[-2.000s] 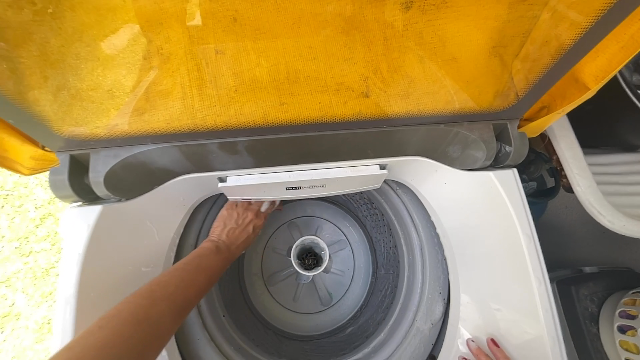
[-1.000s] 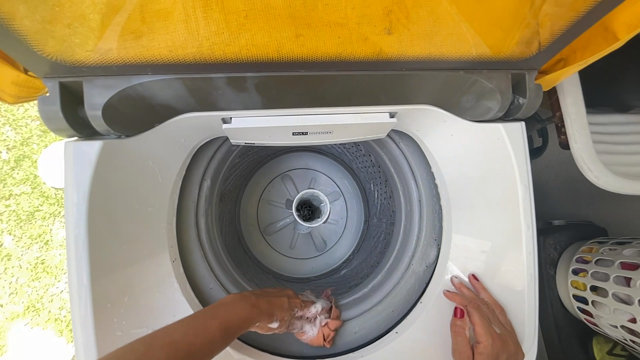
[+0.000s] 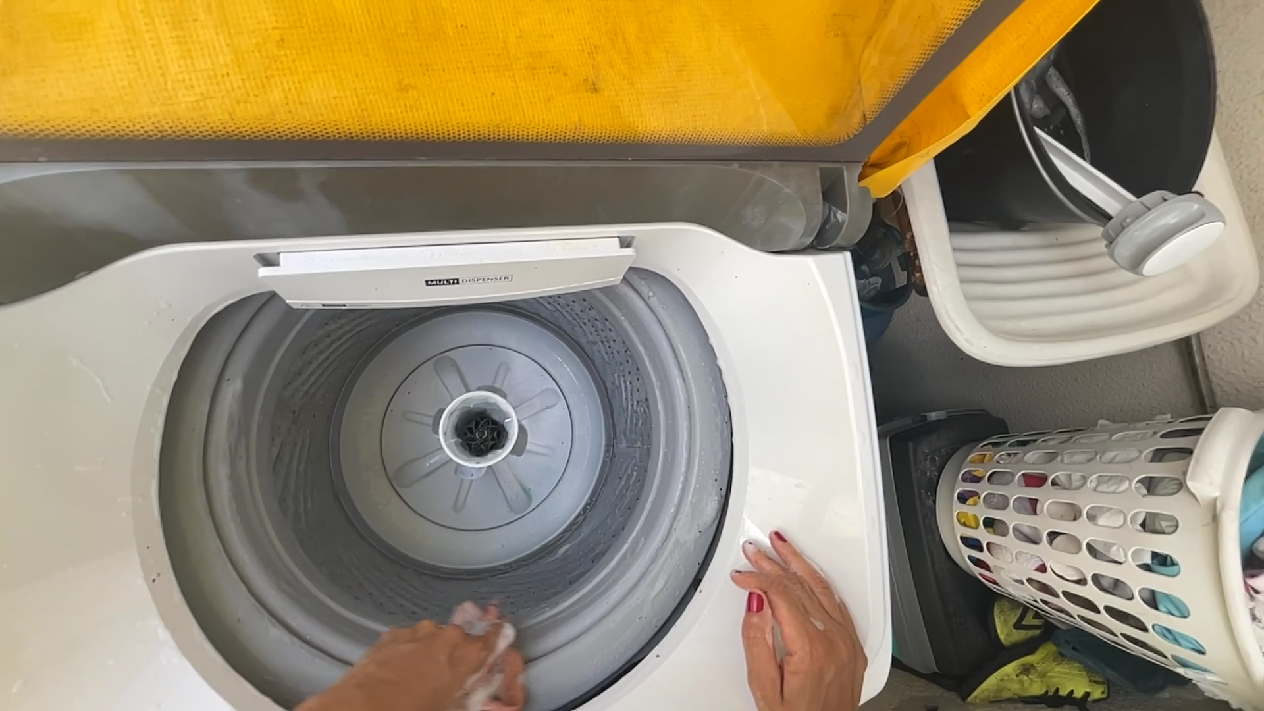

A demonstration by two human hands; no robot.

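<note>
My left hand (image 3: 425, 664) is closed on a soapy cloth (image 3: 486, 657) at the near rim of the washing machine's grey drum (image 3: 632, 602). White foam covers part of the cloth and the fingers. On the white top panel (image 3: 800, 395), to the right of the drum opening, my right hand (image 3: 802, 627) rests with its fingers slightly spread and nothing in it. A round agitator base (image 3: 479, 434) with a dark hole in its middle lies at the drum's bottom. The white dispenser (image 3: 449, 272) spans the far edge of the opening.
The raised lid with a yellow cover (image 3: 444, 69) stands behind the opening. To the right are a white ribbed tub (image 3: 1076, 286) holding a black bucket (image 3: 1155, 89), a white laundry basket (image 3: 1096, 513) with clothes, a dark case (image 3: 938, 553) and yellow shoes (image 3: 1037, 676).
My left hand has gone from below the dispenser at the far rim to the near rim, holding the cloth. My right hand stays on the panel. The view has shifted to the right.
</note>
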